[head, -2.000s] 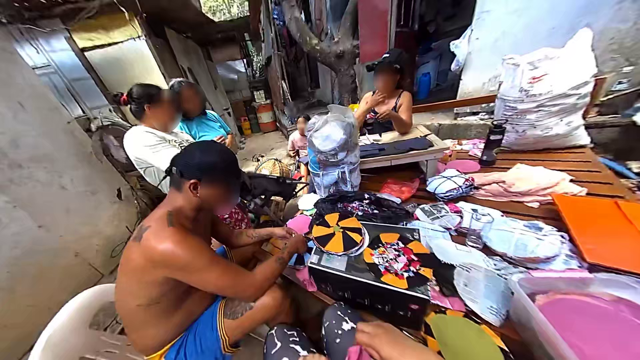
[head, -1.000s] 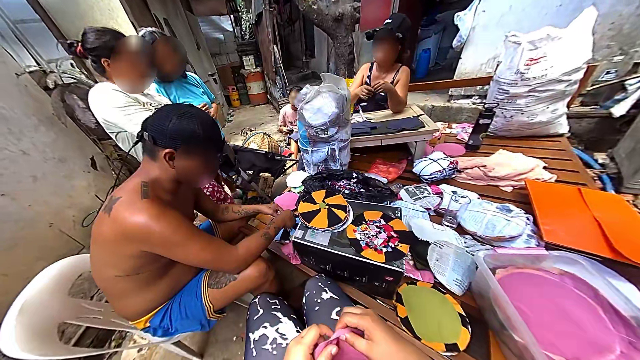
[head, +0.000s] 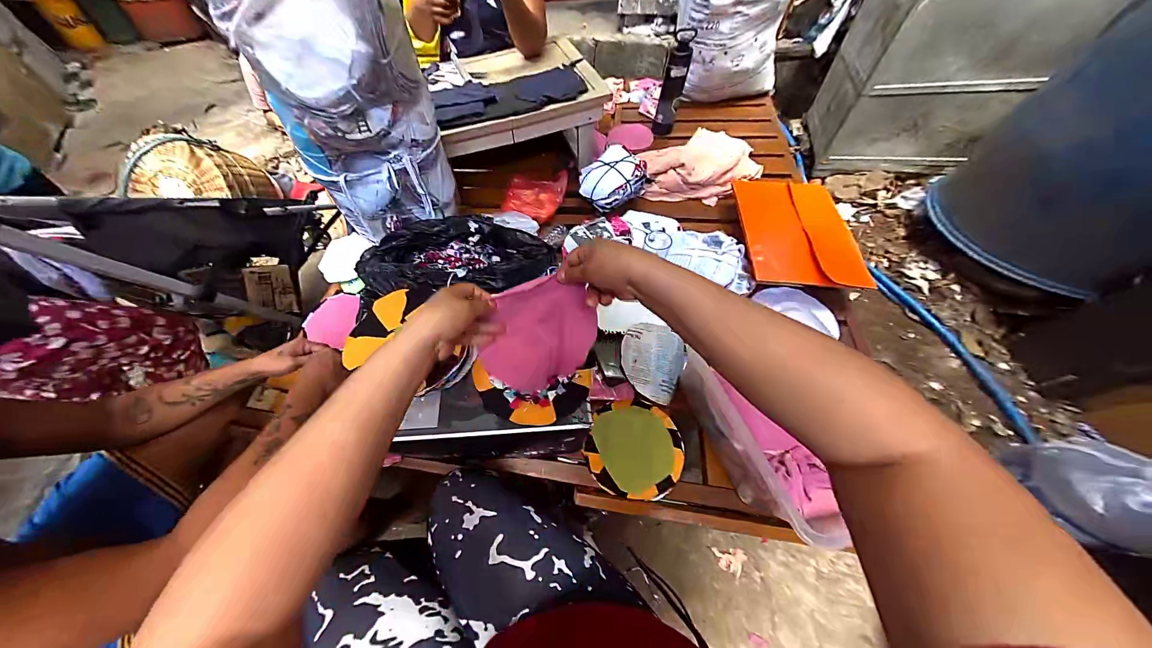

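Observation:
A pink piece of cloth (head: 538,335) is stretched between my hands, above a black box (head: 490,409) on the slatted wooden table. My left hand (head: 457,315) pinches its left edge and my right hand (head: 601,268) grips its upper right corner. Partly hidden behind the cloth is an orange-and-black round piece (head: 531,409) with a heap of small scraps on it. Another orange-and-black round (head: 382,319) lies to the left, partly behind my left hand. Nearer me, an olive green disc (head: 634,450) rests on a third such round.
A clear plastic bin (head: 765,477) with pink cloth stands at the right. Farther back are an orange folder (head: 801,234), a black plastic bag (head: 450,252) of scraps and a dark bottle (head: 673,81). At the left, a co-worker's hand (head: 286,356) is near a pink round (head: 331,320).
My hands have moved from my lap up over the box, and the pink cloth is now spread between them. The view has tilted down and to the right.

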